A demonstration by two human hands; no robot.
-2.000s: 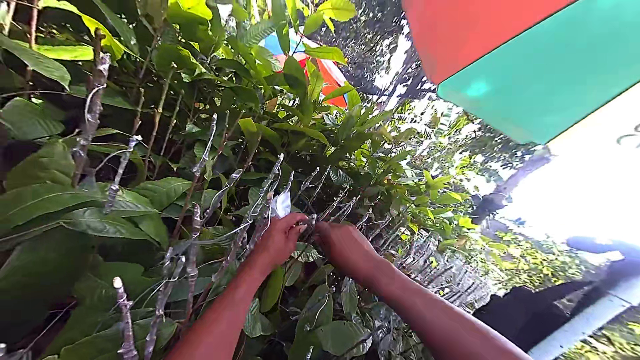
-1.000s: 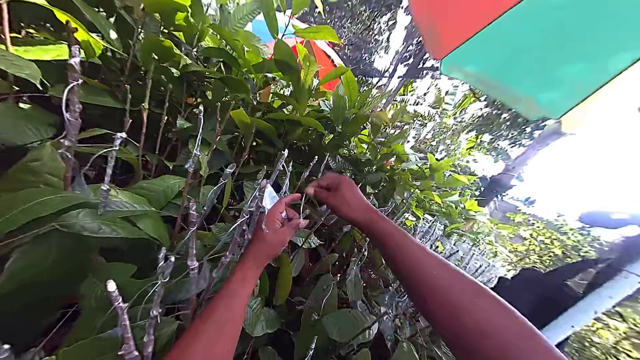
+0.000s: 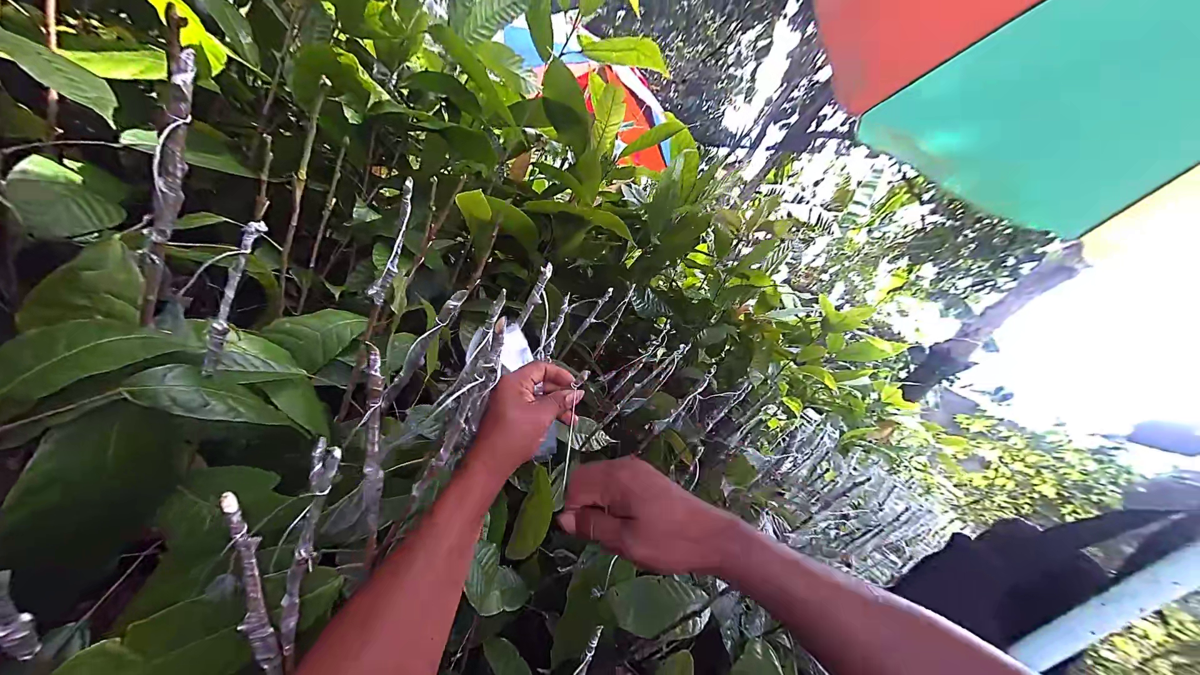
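Note:
Rows of upright plant stems (image 3: 373, 450) wrapped in clear plastic film stand among leafy seedlings. Near the middle of the view, my left hand (image 3: 525, 412) pinches the tip of a thin wrapped stem (image 3: 579, 382) between thumb and fingers. Below and to its right, my right hand (image 3: 637, 516) has its fingertips closed on a thin pale strip (image 3: 568, 450) that runs up to the stem at my left hand. Behind my left hand is a piece of whitish plastic (image 3: 514, 347), partly hidden by stems.
Broad green leaves (image 3: 84, 356) crowd the left side. A red, green and yellow umbrella (image 3: 1022, 112) hangs at the upper right, and another colored umbrella (image 3: 637, 117) shows behind the foliage. More wrapped stems (image 3: 853, 497) stretch away to the right, near a dark object (image 3: 1003, 581) and a pale bar (image 3: 1116, 609).
My right hand has moved down, away from my left hand, with the thin strip now stretched between them. My left hand stays near the same stems.

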